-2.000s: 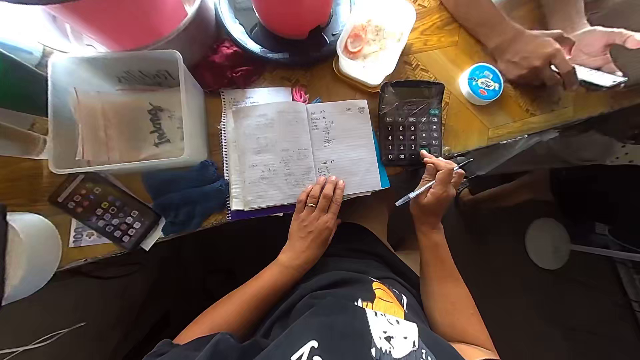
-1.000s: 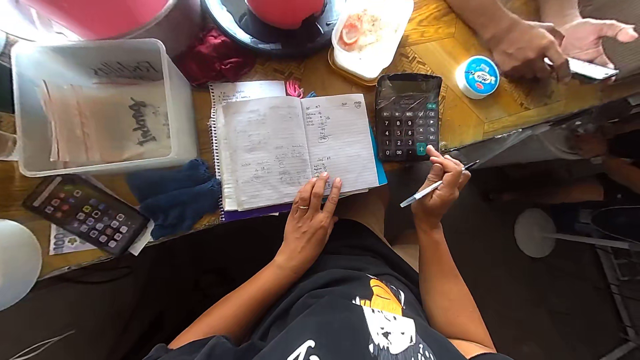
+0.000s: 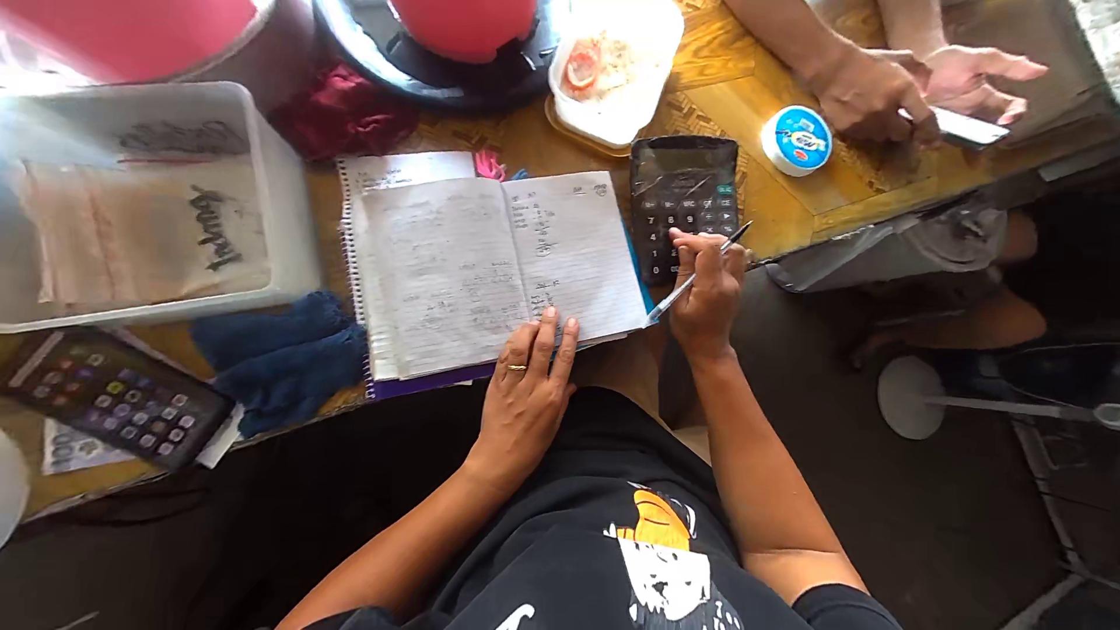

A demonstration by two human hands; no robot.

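An open spiral notebook (image 3: 437, 271) with handwritten pages lies near the table's front edge. My left hand (image 3: 529, 385), a ring on one finger, rests flat with its fingertips on the lower part of the right page. Just right of the notebook is a black desk calculator (image 3: 685, 188). My right hand (image 3: 707, 293) holds a ballpoint pen (image 3: 687, 293) across its fingers, and one fingertip touches the calculator's keys at the left of the keypad. The pen's dark end points up and right, its bluish end down toward the notebook's corner.
At left are a clear plastic box (image 3: 289, 219), a dark blue cloth (image 3: 280, 359) and a smartphone (image 3: 118, 394) over a banknote (image 3: 79, 446). Behind stand a food container (image 3: 643, 79) and a maroon cloth (image 3: 350, 114). A round blue-lidded tub (image 3: 796, 140) sits near another person's hands (image 3: 875, 92) holding a phone.
My right fingertip has moved from the calculator's lower right keys to the left side of its keypad, with the pen still held. My left hand stays on the page.
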